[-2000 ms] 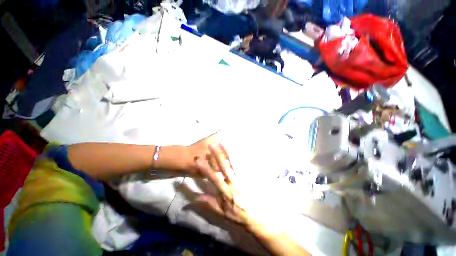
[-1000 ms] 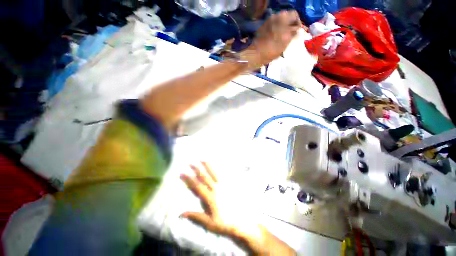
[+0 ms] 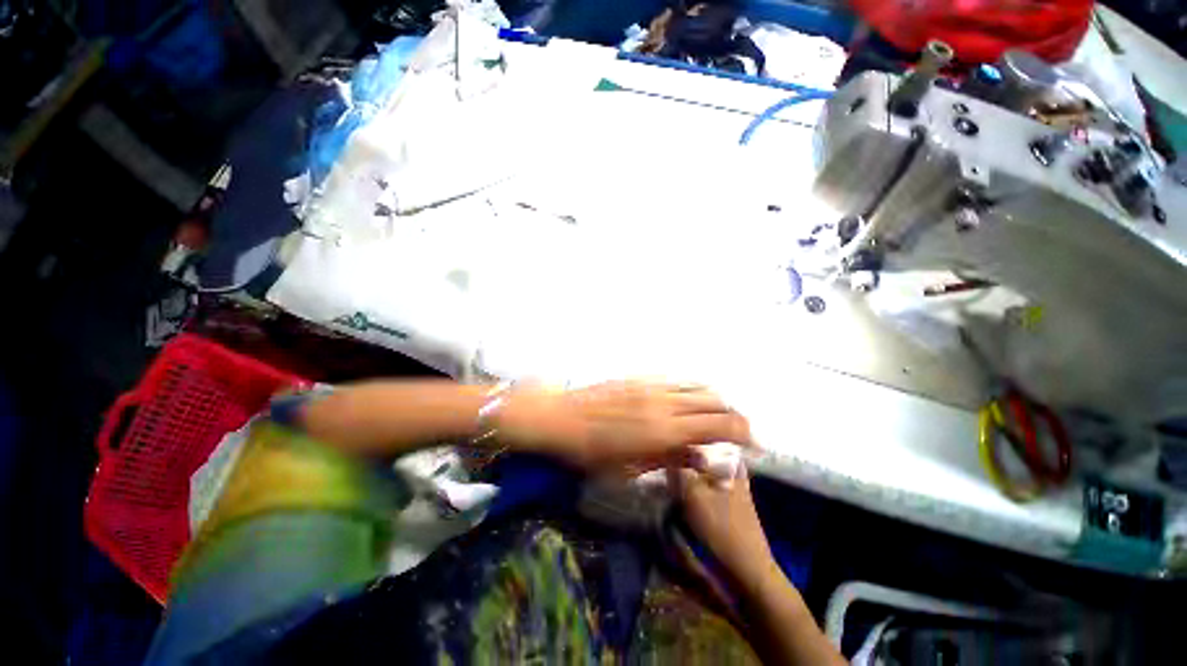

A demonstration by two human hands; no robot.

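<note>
My left hand [image 3: 625, 423] reaches in from the left and lies over the table's front edge, fingers pointing right. My right hand [image 3: 716, 501] is just below its fingertips, with a small bit of white cloth [image 3: 715, 459] showing at the fingers. The hands touch or overlap, and the left hand's underside is hidden. White cloth panels [image 3: 430, 221] lie at the table's left, nearly lost in glare. The sewing machine head [image 3: 911, 156] stands at upper right, with the presser foot area [image 3: 853, 267] at its left end.
Scissors [image 3: 1022, 442] with yellow and red handles lie right of the needle. A teal control panel [image 3: 1122, 520] is at the right front. A red basket [image 3: 169, 455] stands left by the lap. A white bin rim [image 3: 898, 601] shows below the table. A red bag [image 3: 976, 24] is at the back.
The view has shifted, showing the lap and table front edge. My left hand has come back from the far side of the table to the front edge, beside my right hand, which has left the tabletop.
</note>
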